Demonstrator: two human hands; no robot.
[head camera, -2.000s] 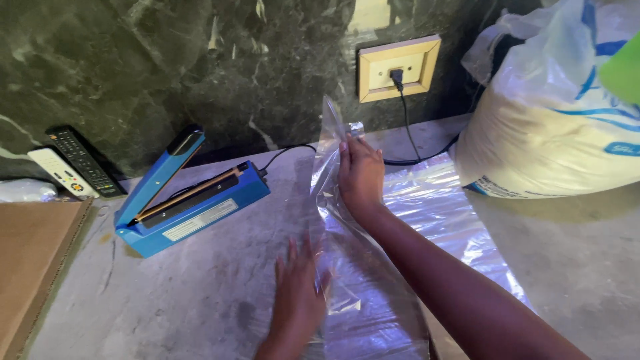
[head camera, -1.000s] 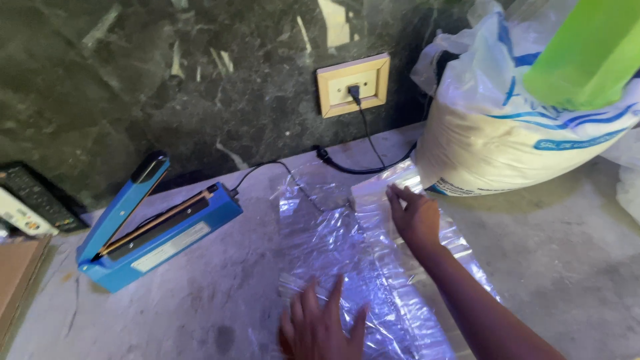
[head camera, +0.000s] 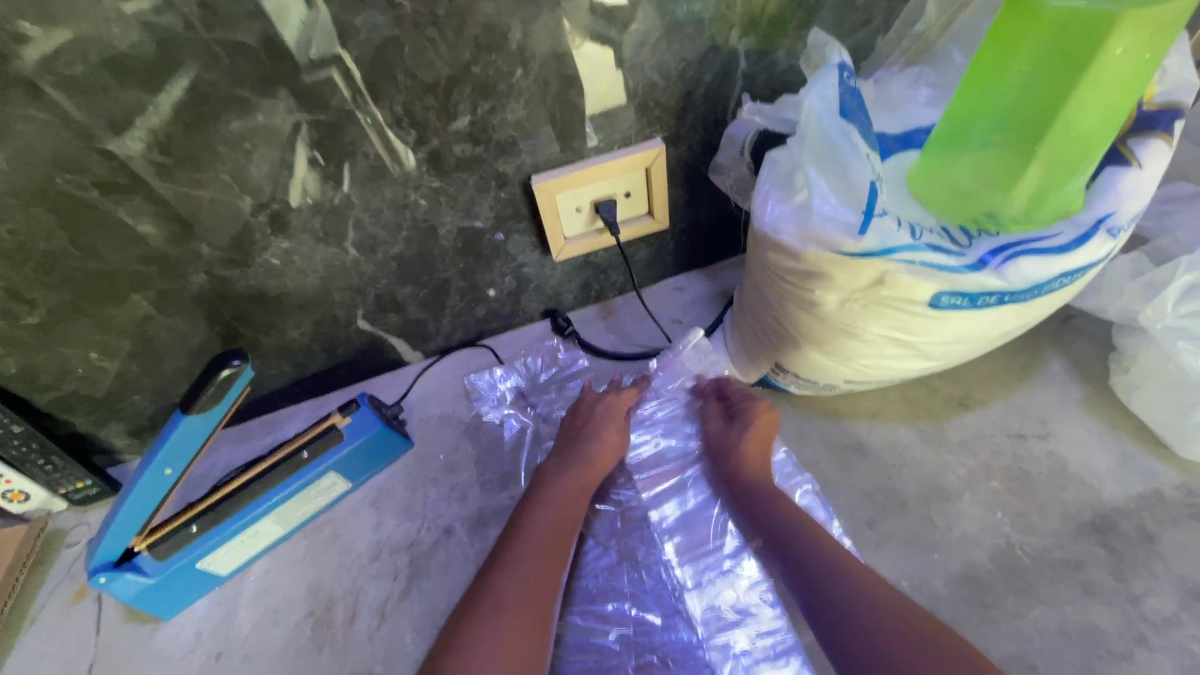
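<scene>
Clear plastic film (head camera: 694, 525), shiny and creased, lies lengthwise on the grey counter, with a folded strip along its right part. My left hand (head camera: 595, 427) rests at the strip's left edge near its far end, fingers on the film; whether it grips is unclear. On the opposite edge, my right hand (head camera: 739, 427) has its fingers bent and pinched at the plastic. A blue impulse heat sealer (head camera: 253, 506) stands to the left, its lever arm raised.
Behind are a wall outlet (head camera: 602, 202) with a plug and black cords (head camera: 609, 353). A large white bag of salt (head camera: 909, 309) stands at right, a green plastic container (head camera: 1041, 112) on it. Remote controls (head camera: 47, 455) and cardboard (head camera: 19, 562) are at far left; another plastic bag (head camera: 1162, 347) is far right.
My left hand has moved from the near part of the film up to its far end, beside my right hand. The film's right part, spread wider at first, now shows as a narrower strip.
</scene>
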